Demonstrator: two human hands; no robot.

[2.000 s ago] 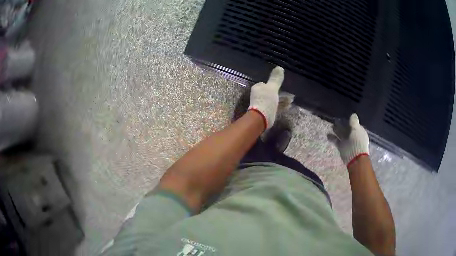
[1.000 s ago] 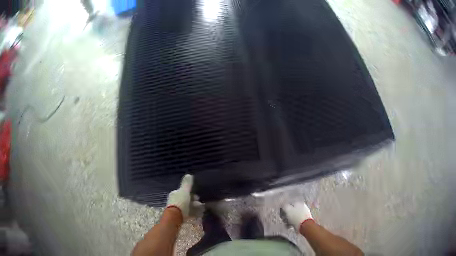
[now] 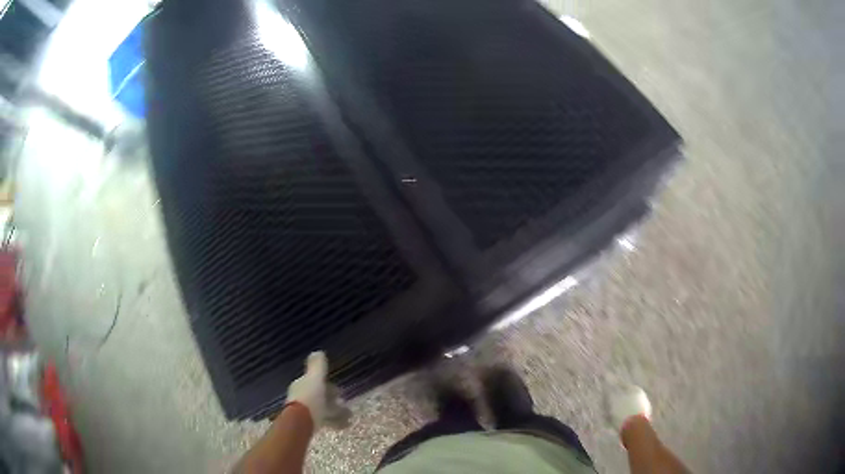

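A large black perforated panel (image 3: 278,213) lies on top of the panel stack in front of me, with a raised seam running down its middle. Shiny clear stretch film (image 3: 537,304) glints along the stack's near side. My left hand (image 3: 318,393), in a white knit glove with a red cuff, is at the near left edge, its thumb over the panel's border and its fingers below. My right hand (image 3: 630,405), also gloved, is blurred and away from the stack, over the floor at the lower right. Its fingers cannot be made out.
A blue plastic bin (image 3: 128,74) stands beyond the stack's far left side. Red plastic bags (image 3: 57,417) lie at the lower left edge. A thin dark cable (image 3: 115,319) lies on the speckled grey floor (image 3: 732,305) left of the stack. My feet are just before the near edge.
The view has turned, so the stack now slants to the upper left. My right hand has moved off the panel's near edge and out to the right. My left hand stays at the edge.
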